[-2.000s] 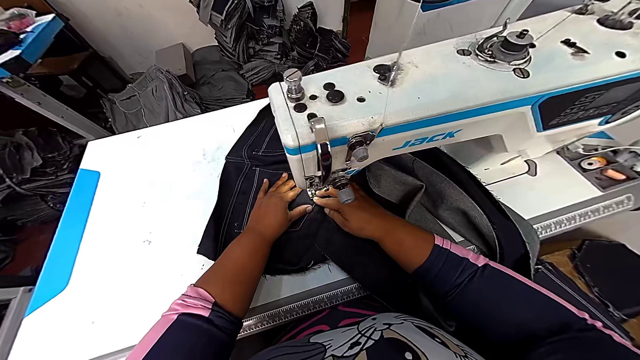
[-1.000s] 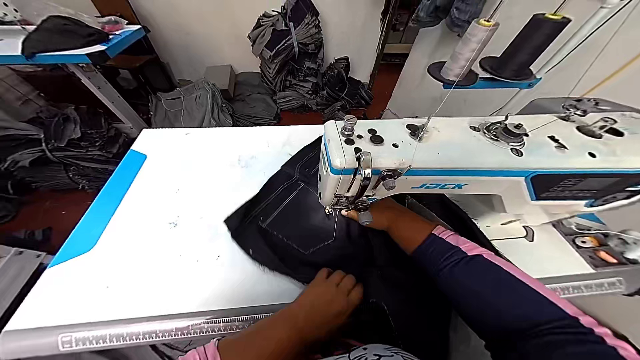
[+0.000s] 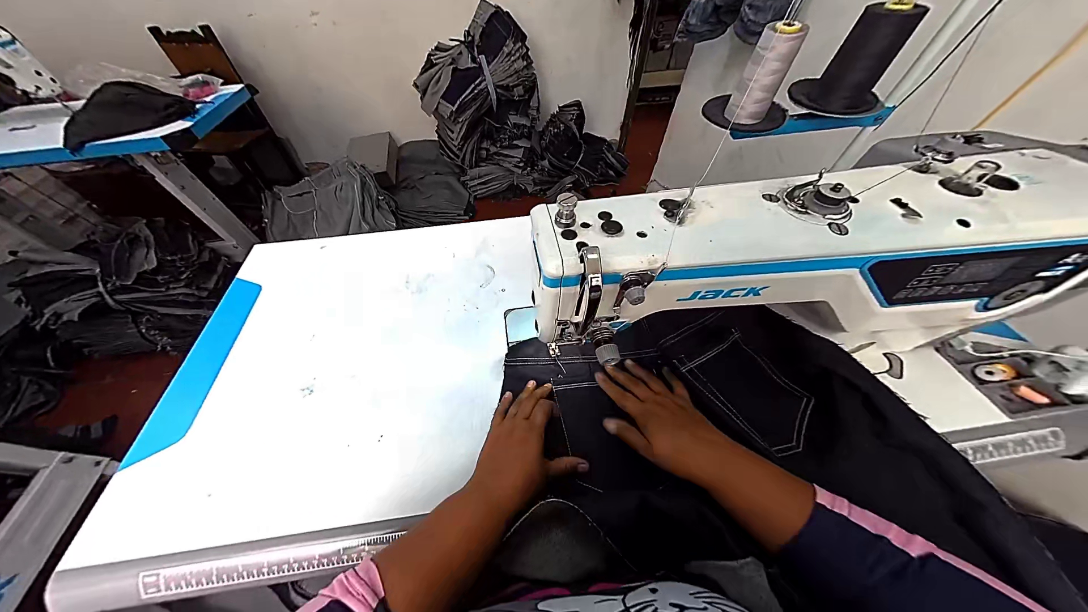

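Note:
Dark denim trouser pieces (image 3: 595, 433) with pale topstitching lie under the head of a Jack sewing machine (image 3: 722, 255). The presser foot (image 3: 557, 348) is at the upper left edge of the cloth. My left hand (image 3: 518, 442) rests on the denim's left edge, below the foot, fingers slightly apart. My right hand (image 3: 654, 421) lies flat on the denim, fingertips close to the round tension knob (image 3: 607, 353). A stitched back pocket (image 3: 756, 399) shows to the right of that hand. The cloth's lower part hangs over the table's front edge.
The white machine table (image 3: 365, 365) has a ruler strip (image 3: 280, 565) along its front. Thread cones (image 3: 769, 72) stand behind the machine. A parts tray (image 3: 1011, 374) sits at the right. Bundles of denim (image 3: 484, 93) are stacked by the wall, and another table (image 3: 170, 132) stands at the back left.
The denim has been turned and shifted right; the pocket, left of the needle a second ago, is now right of it. My left hand has moved up beside the foot; my right hand has come out in front.

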